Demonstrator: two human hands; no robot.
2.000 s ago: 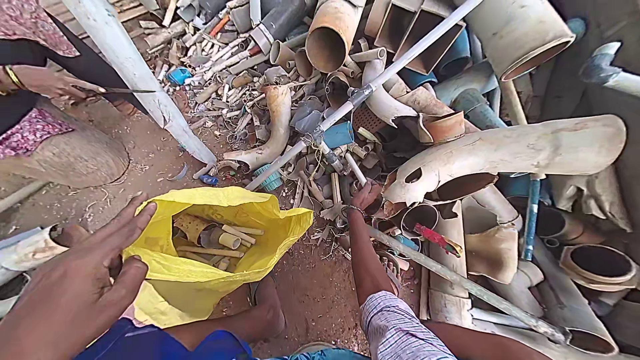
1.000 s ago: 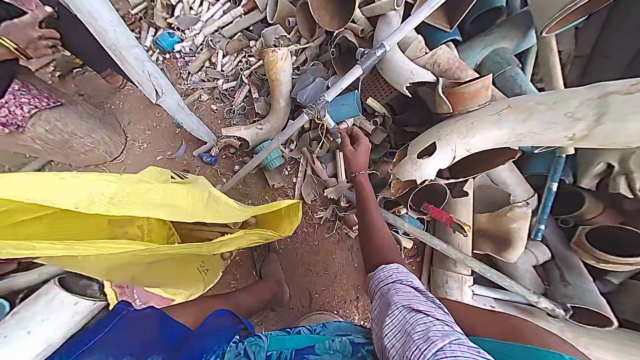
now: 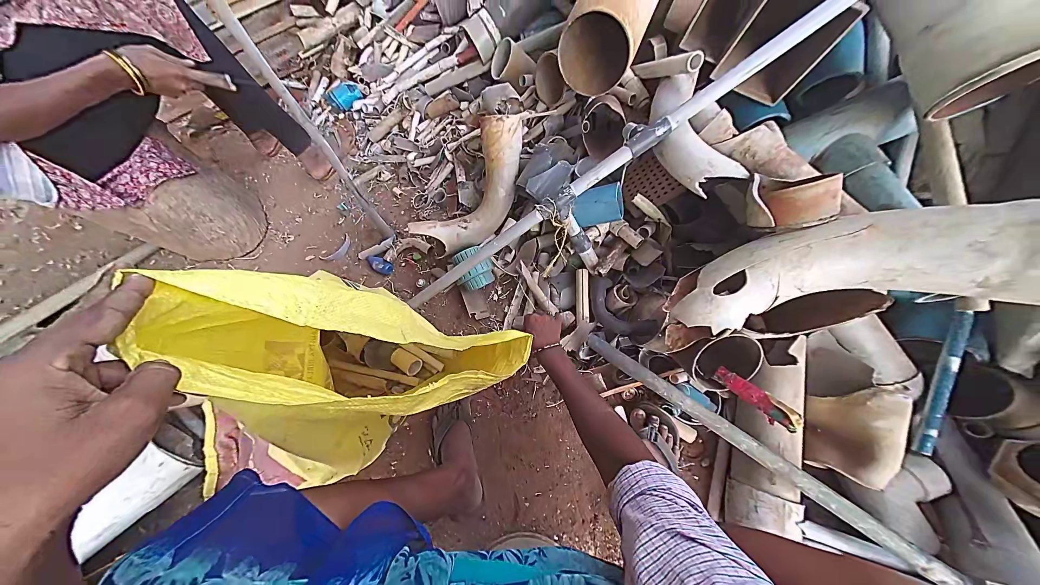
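My left hand [image 3: 106, 378] grips the left edge of a yellow woven sack [image 3: 276, 296], thumb and fingers pinching its rim. The sack's mouth gapes, and short cut pieces of plastic pipe [image 3: 406, 360] lie inside. My right hand [image 3: 546, 331] is at the sack's right corner, beside the scrap pile; its fingers are partly hidden, and whether it holds the rim or a piece cannot be made out. A light pipe stub [image 3: 582, 294] lies just beyond it, and a turquoise ribbed fitting [image 3: 474, 268] is up and to its left.
Large broken pipes [image 3: 877, 252] crowd the right side. A long grey pole [image 3: 699, 101] crosses the pile, another [image 3: 772, 459] slants at lower right. Red-handled pliers [image 3: 756, 396] rest on a pipe. At upper left a co-worker's hand [image 3: 166, 71] is beside a wooden stump [image 3: 191, 211].
My right hand has moved from the scrap near the blue pipe piece back to the sack's right corner. The sack's mouth has opened wider, showing the pipe pieces inside.
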